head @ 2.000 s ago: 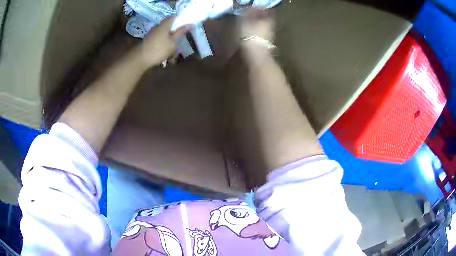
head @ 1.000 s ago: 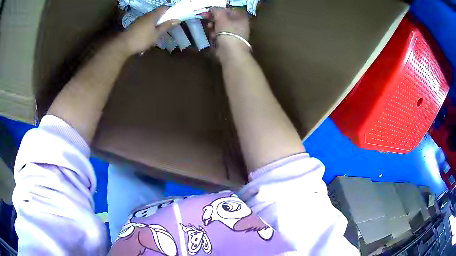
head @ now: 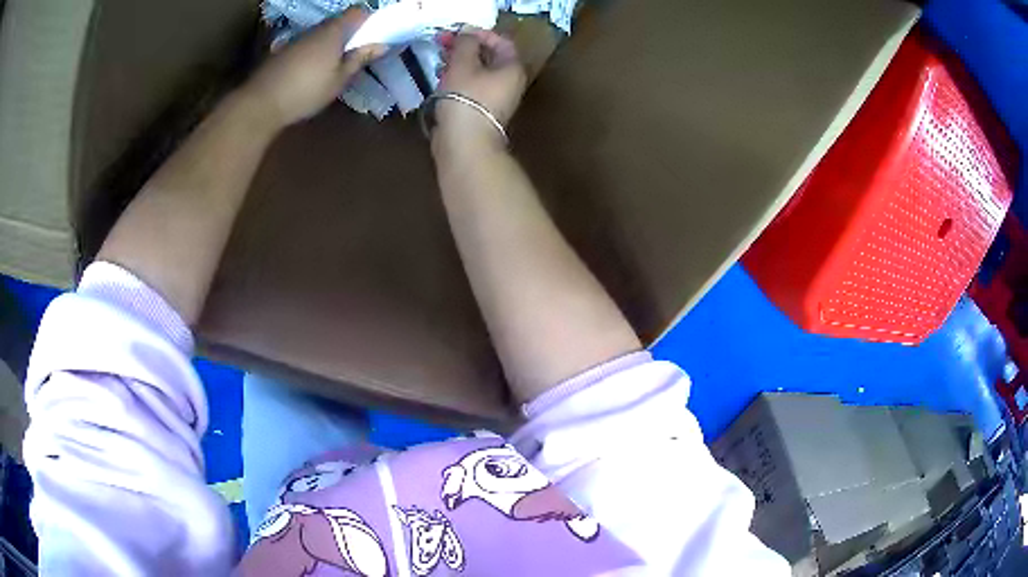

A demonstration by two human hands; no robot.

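A white plastic device unit is at the top of the view, over the open brown carton. My left hand grips its left end with thumb and fingers. My right hand, with a bangle at the wrist, is at the unit's right part; its fingers are bent and pinched close under the unit's edge, but what lies between them is too small to tell. More white units lie piled in the carton below and behind the hands, partly hidden.
A red perforated stool stands on the blue floor to the carton's right. Other brown boxes are at the lower right, beside dark crates at the rim. The carton's near edge lies just in front of my lap.
My right hand has moved left, first to the unit and then further in along it. My left hand has shifted slightly left, still holding the unit.
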